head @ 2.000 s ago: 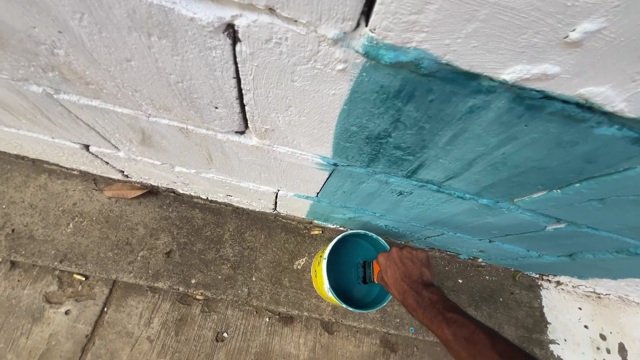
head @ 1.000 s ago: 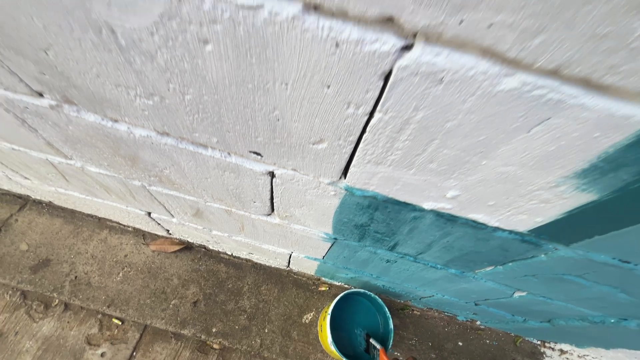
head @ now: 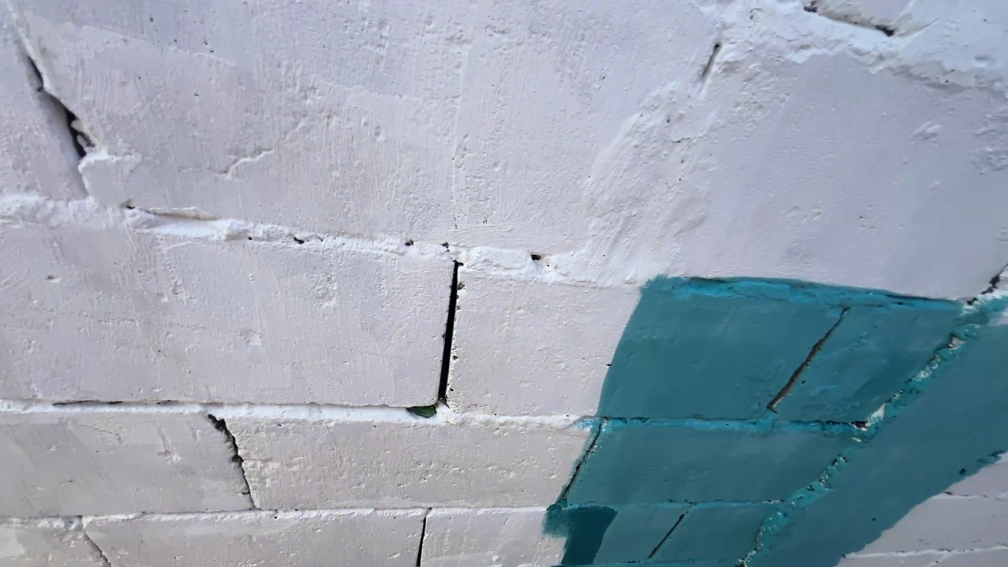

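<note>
A block wall (head: pixel 315 323) coated in white paint fills the head view. Teal paint (head: pixel 709 354) covers its lower right part, with a curved left edge and a top edge along a mortar joint. A darker teal patch (head: pixel 587 535) lies at the bottom of the painted area. Neither my left hand nor my right hand is in view, so what they hold cannot be seen. The paint bucket and the brush are out of view too.
A dark open joint (head: pixel 450 335) runs upright between two blocks near the middle. Another gap (head: pixel 67 118) is at the upper left. Rough mortar ridges cross the wall. White wall (head: pixel 945 520) shows again at the lower right.
The view has swung up along the wall, so the ground and bucket are out of frame. Two seconds ago a hand held an orange-handled brush in the bucket; one second ago the brush stood there without it.
</note>
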